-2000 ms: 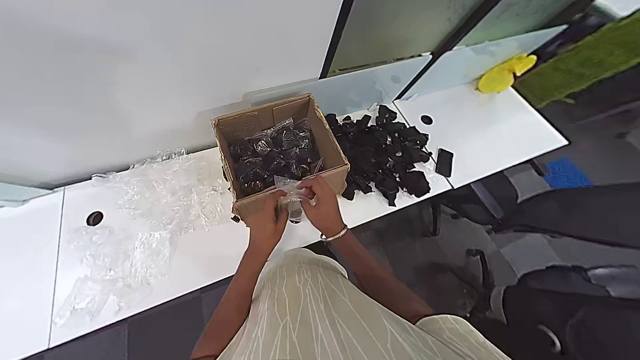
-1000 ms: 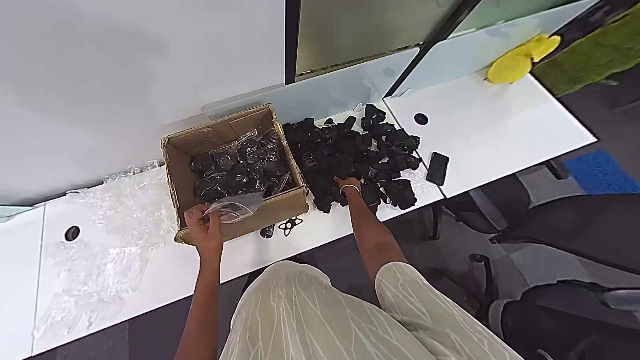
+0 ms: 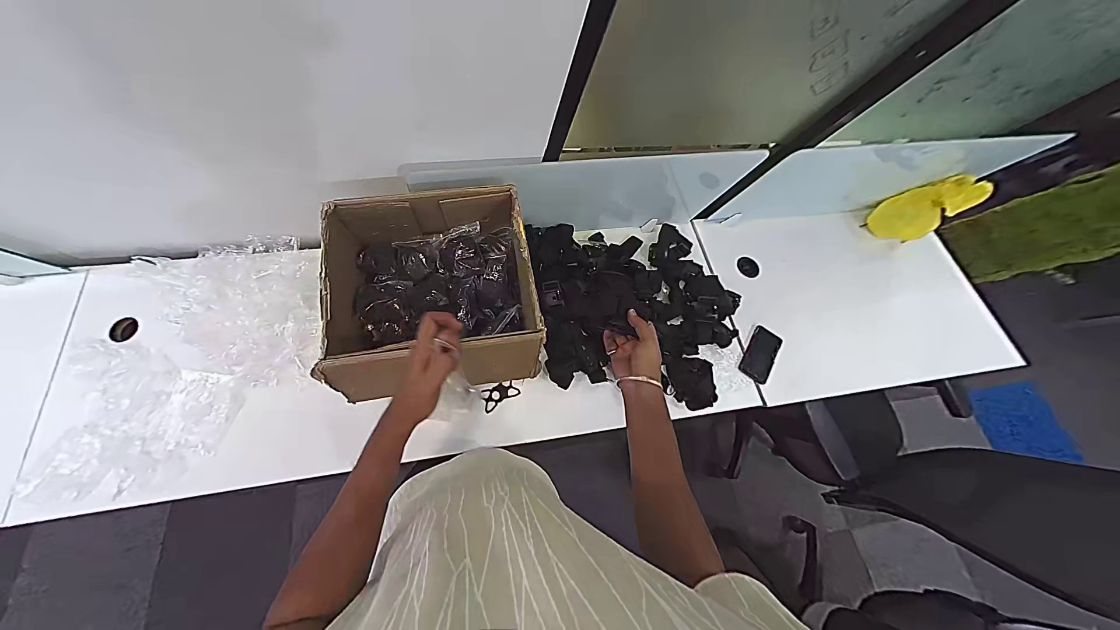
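Observation:
My left hand (image 3: 430,363) grips a clear plastic bag (image 3: 455,395) at the front wall of an open cardboard box (image 3: 429,363). Inside the box lie several dark items in clear bags (image 3: 437,280). My right hand (image 3: 635,350), with a band at its wrist, is at the front of a heap of black items (image 3: 604,297), fingers bent; whether it holds one of them I cannot tell. Between the hands, a small black star-shaped piece (image 3: 500,396) rests on the white table.
Loose clear plastic bags (image 3: 236,324) spread over the left of the table (image 3: 289,455). To the right of the heap are a black phone-like device (image 3: 760,354), a cable hole (image 3: 747,267) and a yellow object (image 3: 914,213). Black chairs (image 3: 1006,516) stand at the lower right.
Two seconds ago both hands were together on a clear bag at the box's front edge. My right hand has since moved right to the black heap, and my left hand has kept a clear bag.

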